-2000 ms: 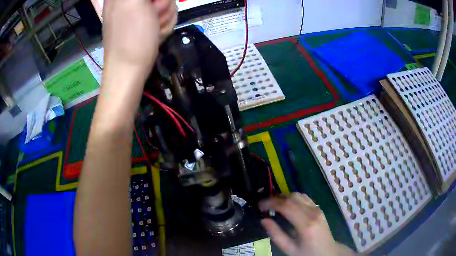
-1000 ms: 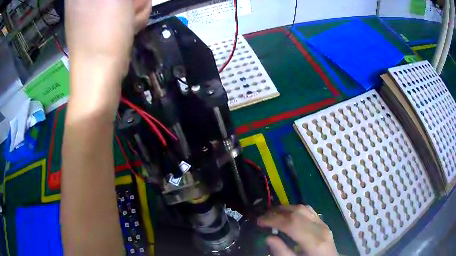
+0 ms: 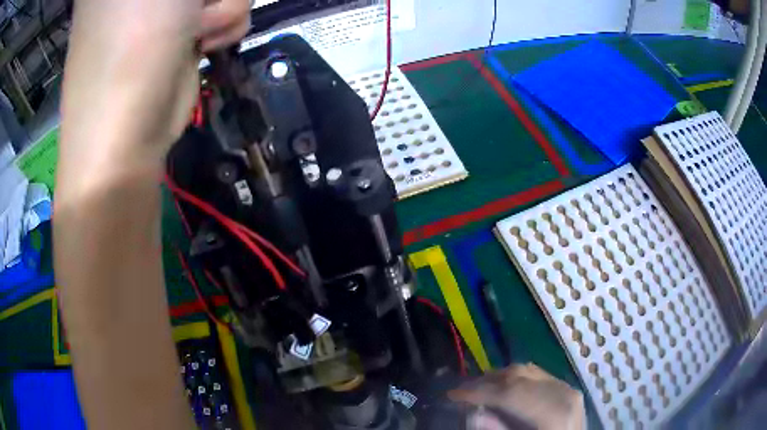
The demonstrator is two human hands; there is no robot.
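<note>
The black test fixture [image 3: 336, 210] stands in front of me, with red wires and a round metal holder at its near end. My left hand [image 3: 223, 25] is closed around the fixture's lever handle at the top left; the hand partly hides the handle and its forearm crosses the left side. My right hand [image 3: 526, 399] is low beside the fixture's near end, blurred and cut off by the bottom edge. A pale spot shows at its fingertips; I cannot tell whether it is a held part.
A white tray with dumbbell-shaped cutouts [image 3: 618, 285] lies right, beside stacked white trays [image 3: 715, 193]. A blue sheet [image 3: 597, 97] lies behind them. Another white tray [image 3: 416, 138] is behind the fixture. A black tray of small parts [image 3: 202, 378] and a blue sheet [image 3: 46, 399] lie left.
The fixture and left forearm have shifted left in view, and the fixture's near end now sits lower. My left hand remains at the lever. My right hand appears lower, with its fingertips nearer the bottom edge.
</note>
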